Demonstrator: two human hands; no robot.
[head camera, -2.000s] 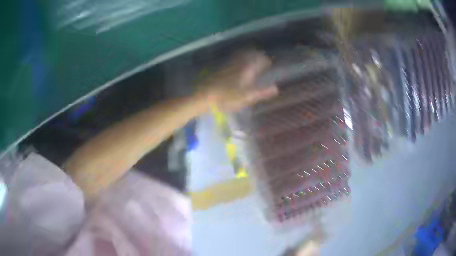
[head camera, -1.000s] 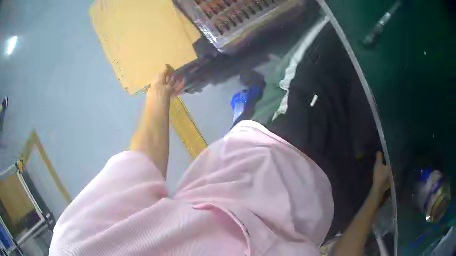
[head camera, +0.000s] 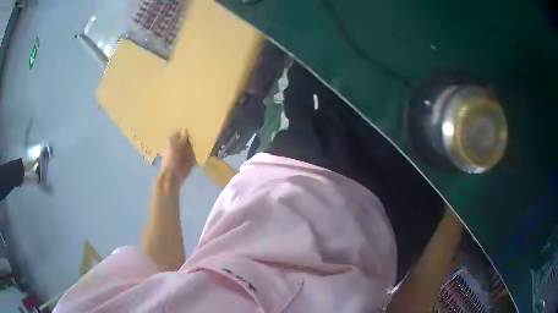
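A plain yellow-tan sheet (head camera: 214, 79) stands out at the upper left of centre. Another tan sheet (head camera: 131, 88) shows behind it, to its left. My left hand (head camera: 178, 153) is at the lower edge of the nearer sheet and grips it there. The fingers are partly blurred. My right forearm (head camera: 431, 257) runs up to the bench edge at the lower right. My right hand is hidden there, past the edge.
A green bench (head camera: 367, 61) fills the upper right, with a round silver stand with a brass-coloured ring (head camera: 482, 129) on it. Filled trays show at the upper left (head camera: 158, 21) and lower right (head camera: 459, 293). Another person's dark sleeve (head camera: 11, 177) is at far left.
The view has turned towards the bench. The nearer sheet now stands over the other one, with my left hand at its edge. My right hand has gone out of sight; the forearm remains.
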